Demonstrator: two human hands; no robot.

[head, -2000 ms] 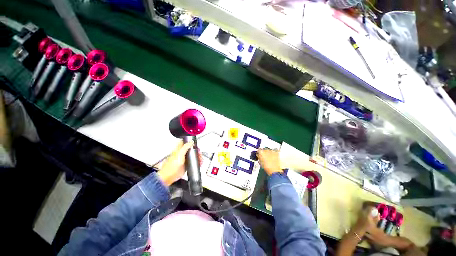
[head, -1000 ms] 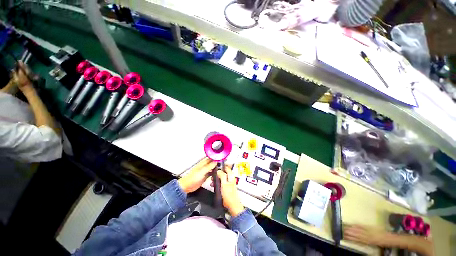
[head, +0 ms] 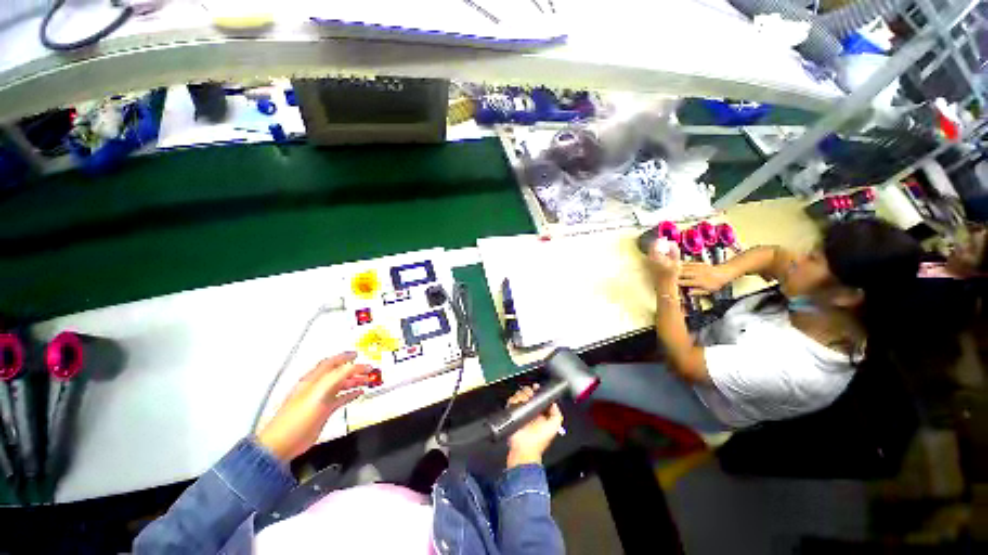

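My right hand (head: pixel 533 429) holds a grey hair dryer (head: pixel 531 404) by its handle, in front of the bench edge. Its head points right, with the pink ring facing away to the right. My left hand (head: pixel 314 408) is empty with fingers apart, its fingertips at the red switch (head: pixel 374 377) near the front of the white test panel (head: pixel 417 362). The panel has two meters (head: pixel 425 326), yellow discs (head: pixel 365 284) and a dark plug (head: pixel 437 296) at its right side. A black cord (head: pixel 459 379) runs from the panel down toward the dryer handle.
Two dryers (head: pixel 65 356) lie at the left on the white board (head: pixel 163 358). A boxed instrument (head: pixel 529 314) stands right of the panel. A seated person (head: pixel 780 347) at the right handles several pink-ringed dryers (head: pixel 693 236). A shelf (head: pixel 433 56) spans overhead; bagged parts (head: pixel 607 173) lie behind.
The view has swung to the right. My right hand has carried the dryer right and tipped it over sideways. My left hand has left the dryer and moved to the panel's front switch.
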